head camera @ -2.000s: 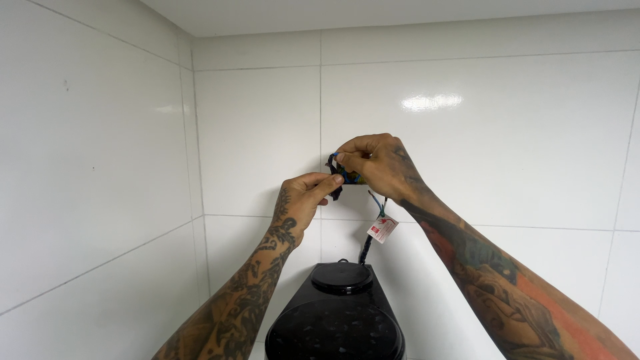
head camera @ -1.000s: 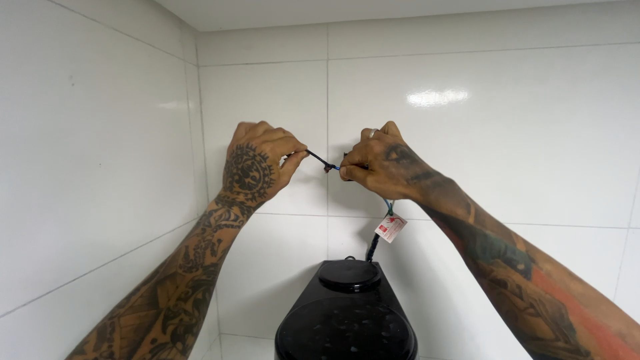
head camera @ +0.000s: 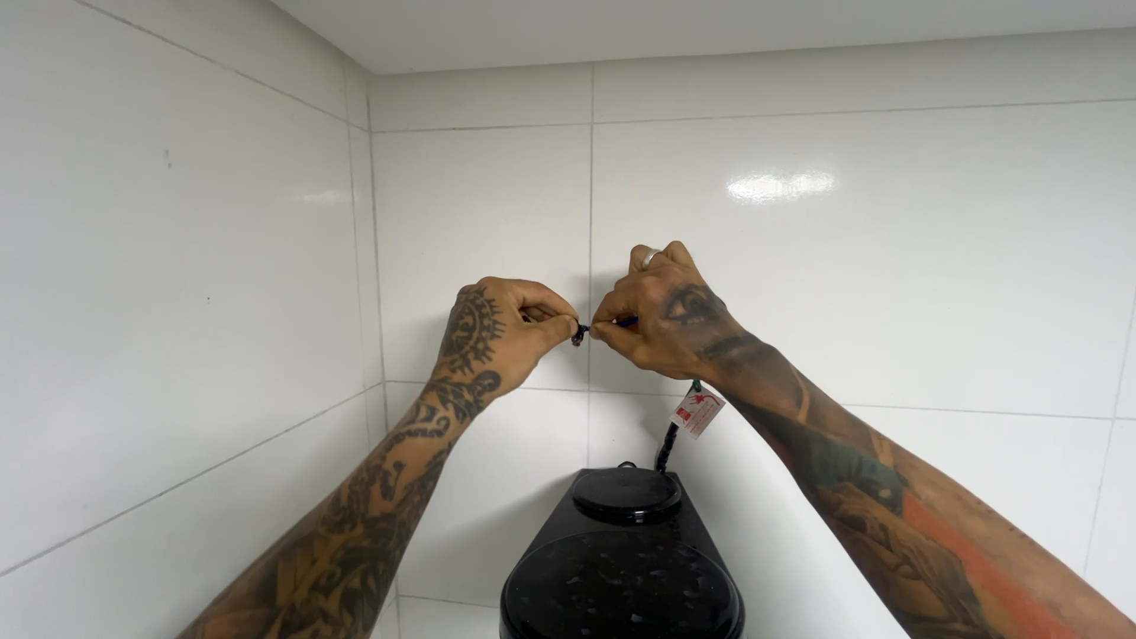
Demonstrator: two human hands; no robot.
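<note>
Between my fingertips, in front of the tiled wall, is a small dark bundle of electrical wires [head camera: 579, 335]. My left hand [head camera: 510, 333] pinches it from the left, thumb against forefinger. From the right, my right hand [head camera: 657, 315], with a ring on one finger, pinches a blue wire [head camera: 627, 321] that runs under its fingers. The two sets of fingertips are close together. Below my right wrist hangs a white and red tag [head camera: 698, 411] by a green wire. Whatever lies behind my right hand on the wall is hidden.
A glossy black appliance [head camera: 623, 581] with a round raised top stands below my hands, a black wrapped cable [head camera: 667, 448] rising behind it. White wall tiles [head camera: 932, 266] meet at a corner on the left, under a white ceiling [head camera: 710, 31].
My left hand moved left from the cluster of wires, then back in towards my right hand. One second ago a dark strand stretched between the hands; now their fingertips are nearly together.
</note>
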